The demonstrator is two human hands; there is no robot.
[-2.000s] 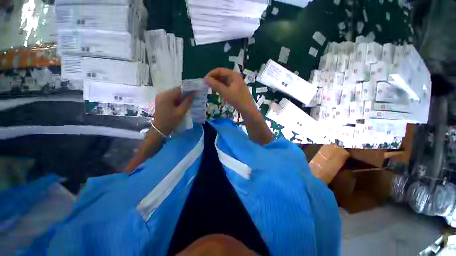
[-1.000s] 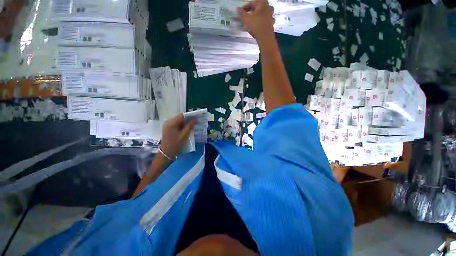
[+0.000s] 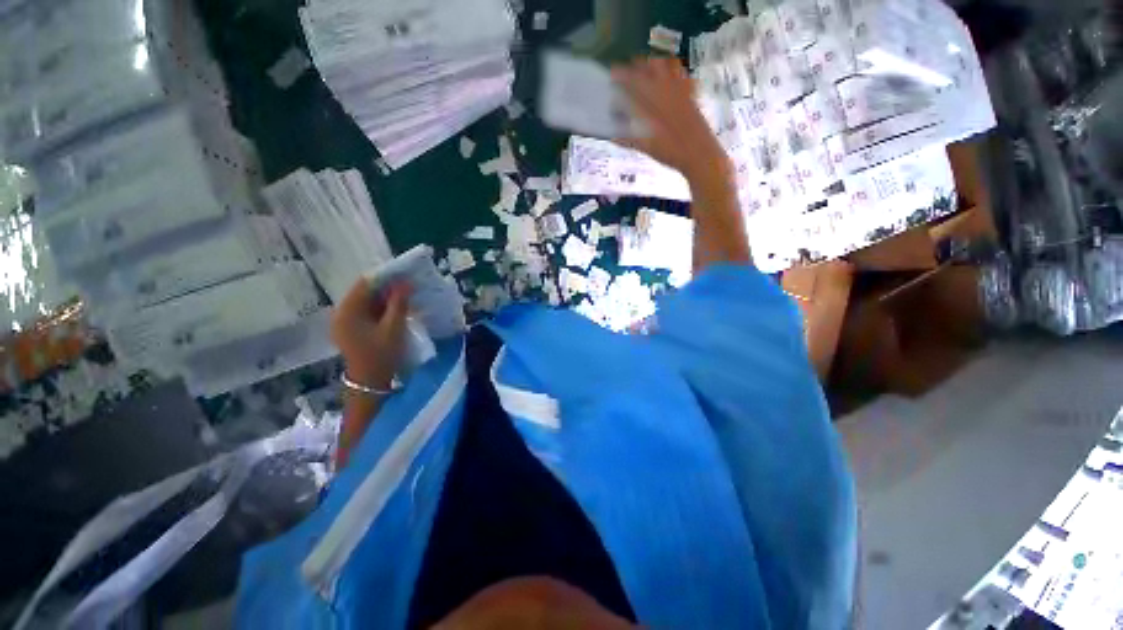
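Note:
My left hand (image 3: 373,330), with a thin pale bracelet, holds a small pale wad of label stickers (image 3: 422,295) close to the smock's front. My right hand (image 3: 665,113) is out to the front right and holds a flat white carton (image 3: 589,96), blurred, by its right end. The carton is above the green tabletop, left of the end-on carton block. A white carton (image 3: 622,169) lies just below it, partly behind my right forearm. A fanned stack of white cartons (image 3: 413,74) lies at the top, left of my right hand.
An end-on carton block (image 3: 813,135) stands at right. Upright cartons (image 3: 330,228) and carton piles (image 3: 160,234) are at left. Backing scraps (image 3: 530,234) litter the green top (image 3: 425,197). A brown box (image 3: 881,320) is below the right edge, with plastic-wrapped goods (image 3: 1065,265) beyond.
The view has turned, so the table looks tilted. My right hand has gone from the far carton stack towards the carton block, now with a carton. My left hand still holds the labels.

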